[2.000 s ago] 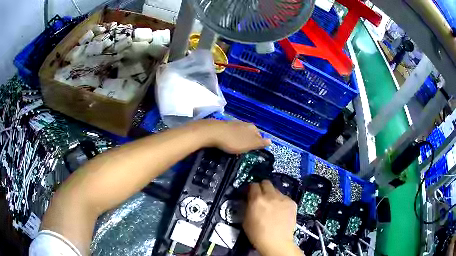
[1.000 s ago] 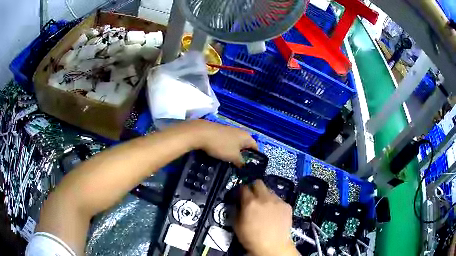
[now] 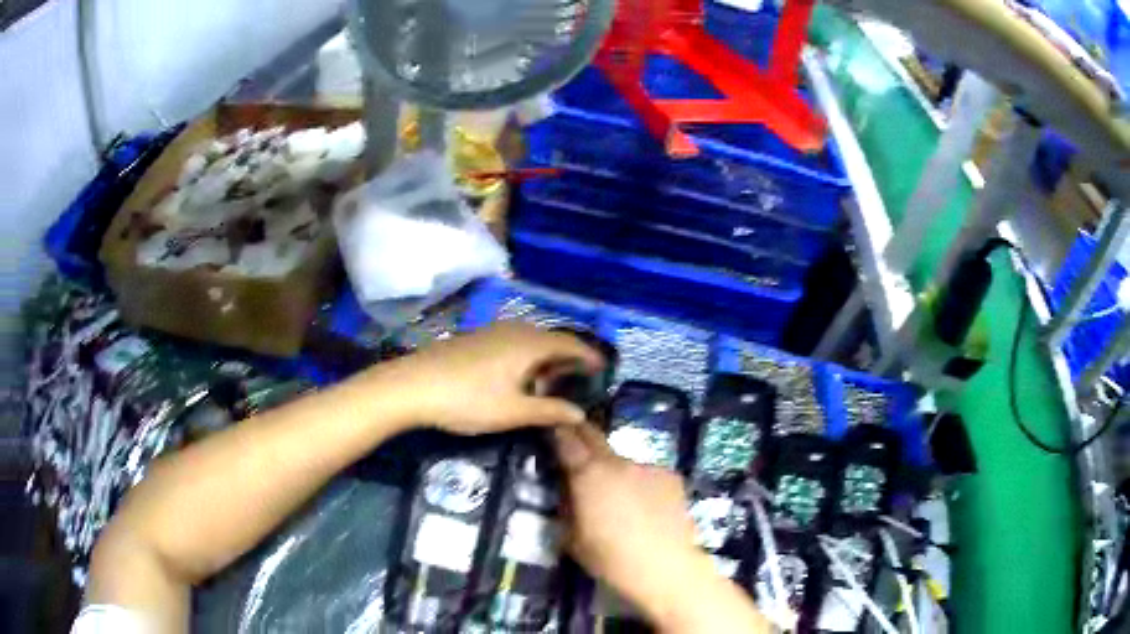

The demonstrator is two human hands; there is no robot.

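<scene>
My left hand (image 3: 496, 378) reaches in from the left, its thumb and fingers around a black part (image 3: 573, 372) at the far end of the housings. My right hand (image 3: 632, 514) comes from below; its fingertips meet my left thumb beside that part, and what they touch is hidden. Two long black housings lie under and in front of my hands: the left housing (image 3: 434, 576) shows a silver-white disc (image 3: 455, 484) and a white block (image 3: 445, 541); the second housing (image 3: 506, 594) is partly covered. The picture is blurred.
More housings with green boards (image 3: 729, 446) stand to the right, with white cables across them. Blue screw bins (image 3: 663, 353) run behind. A brown carton (image 3: 236, 303), plastic bag (image 3: 415, 248), blue crates (image 3: 682, 223) and fan (image 3: 477, 43) stand beyond; a green conveyor (image 3: 1010, 495) is right.
The view has shifted, so the bench sits differently in the picture. My hands have come together over the black part, my left hand now wrapping it from above.
</scene>
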